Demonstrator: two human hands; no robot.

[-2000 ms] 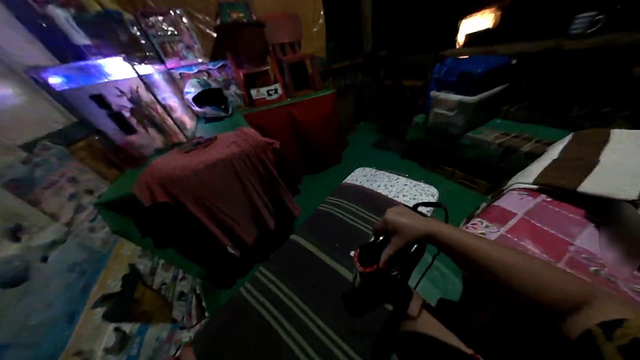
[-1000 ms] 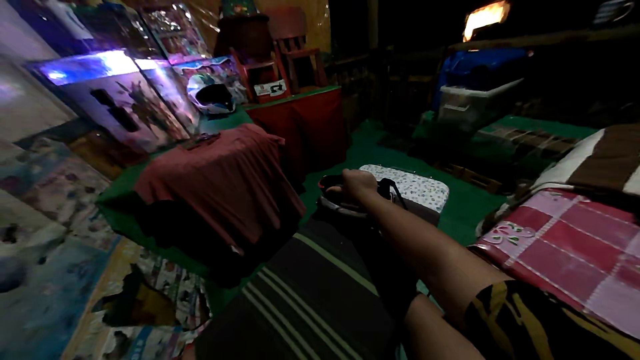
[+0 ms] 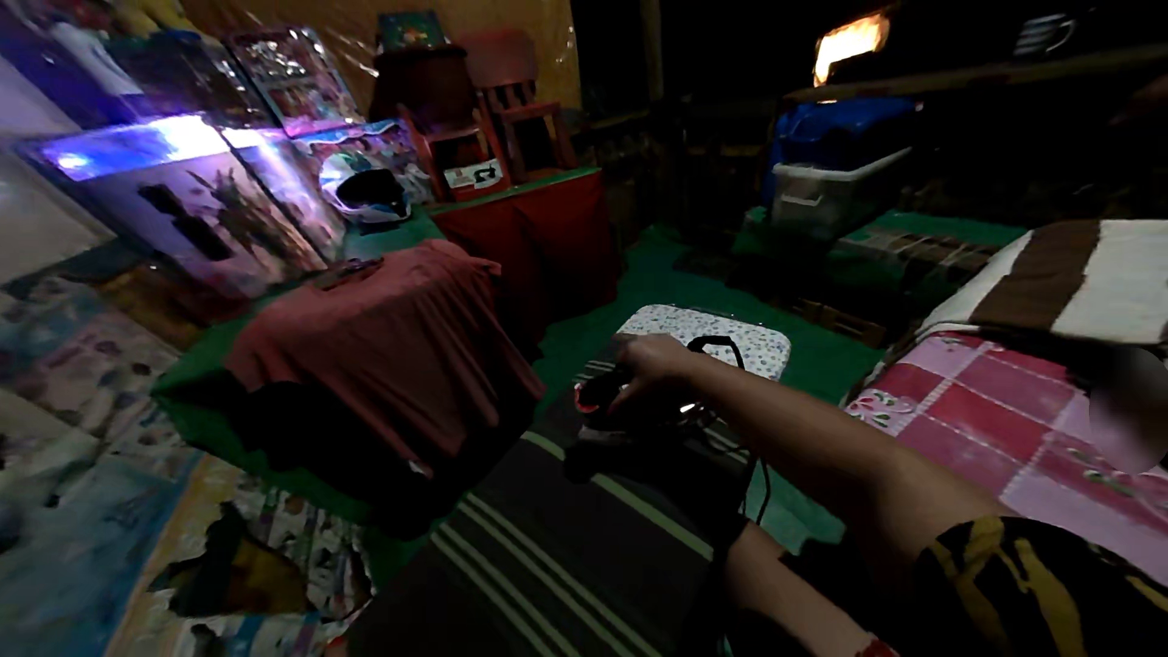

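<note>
A dark clothes iron point(image 3: 607, 406) with a red-edged part rests on a dark cloth with pale green stripes point(image 3: 547, 538), laid over a long board. My right hand point(image 3: 652, 360) is closed around the iron's handle, near the far end of the cloth. Past it shows the board's white, flower-patterned cover point(image 3: 721, 333). A black cord point(image 3: 764, 474) loops behind the iron and hangs down by my forearm. Under my right arm is another bare limb, partly hidden; whether it is an arm or a leg, I cannot tell. My left hand is not plainly visible.
On the left, a reddish shirt point(image 3: 383, 319) drapes over a green-covered surface, with a helmet point(image 3: 365, 192) and a lit aquarium point(image 3: 210, 201) behind. Red chairs point(image 3: 529, 109) stand farther back. Pink checked cloth point(image 3: 1013, 411) lies close on the right; a lidded plastic bin point(image 3: 835, 192) is beyond.
From two seconds to one second ago, my right hand and the iron moved away toward the far end of the board. Since then they have come slightly back toward me.
</note>
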